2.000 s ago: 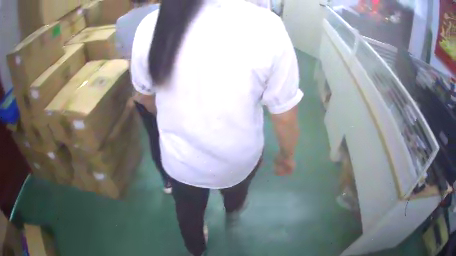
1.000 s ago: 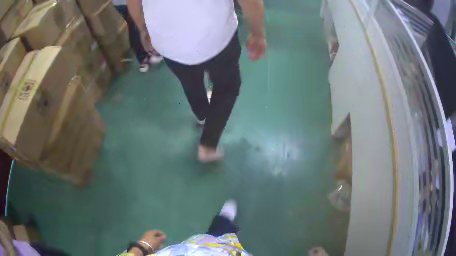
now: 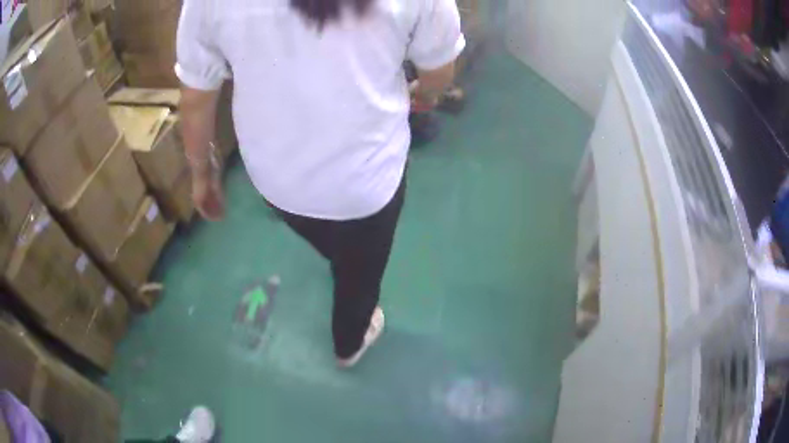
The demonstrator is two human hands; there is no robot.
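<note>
Neither of my hands is in view. A person in a white short-sleeved shirt and dark trousers (image 3: 316,112) is in front of me, back turned, on the green floor (image 3: 458,260). A light shoe (image 3: 197,426) with a dark trouser leg shows at the bottom left; whose it is I cannot tell for sure. Brown cartons (image 3: 65,130) stand stacked along the left side.
A long white counter (image 3: 619,260) with a clear, metal-edged guard (image 3: 709,156) runs along the right. A green arrow marking (image 3: 254,301) is on the floor. A lilac sleeve or cloth (image 3: 22,424) shows at the lower left edge. A white panel (image 3: 554,48) stands at the back.
The view has moved forward along the aisle. The left hand and patterned clothing seen at the bottom one second ago are gone from view. The floor arrow has appeared.
</note>
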